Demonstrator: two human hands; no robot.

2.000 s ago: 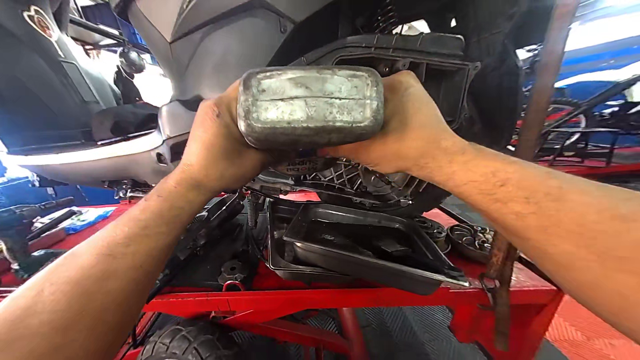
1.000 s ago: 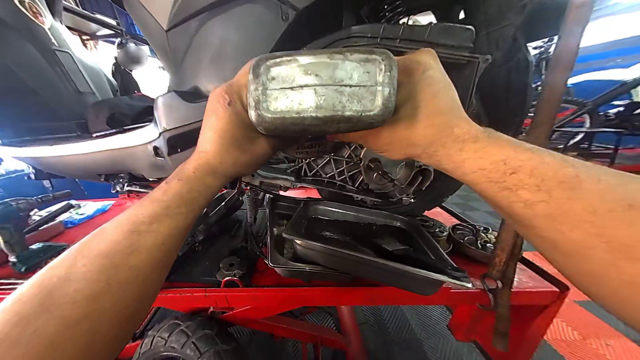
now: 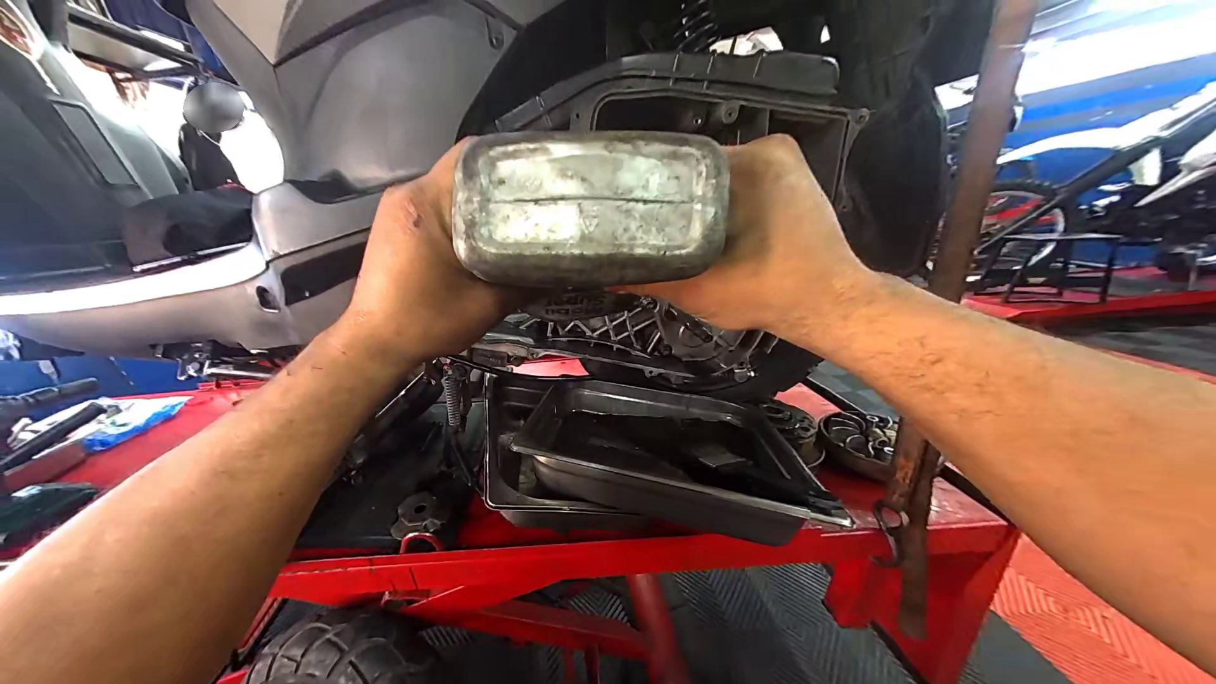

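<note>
Both hands grip a worn, smudged plastic bottle (image 3: 591, 207), whose flat rectangular base faces me. My left hand (image 3: 418, 252) wraps its left side, and my right hand (image 3: 774, 228) clasps the right side; most fingers are hidden behind it. Part of the bottle's printed side shows beneath the base. Beyond it stands a grey scooter (image 3: 351, 85) with its engine casing (image 3: 703, 337) exposed. Below the hands, a black drain tray (image 3: 665, 484) rests tilted on another black tray (image 3: 499, 456), with dark liquid or residue inside.
The red lift table (image 3: 589, 560) carries a round metal part (image 3: 418, 518) and a bowl of small parts (image 3: 860, 442). A rusty upright bar (image 3: 959, 218) stands at the right. A tire (image 3: 342, 651) lies below the table. Another motorcycle (image 3: 1026, 204) is in the right background.
Both hands keep hold of the bottle, its base still toward me. The view has shifted slightly; nothing else has plainly changed.
</note>
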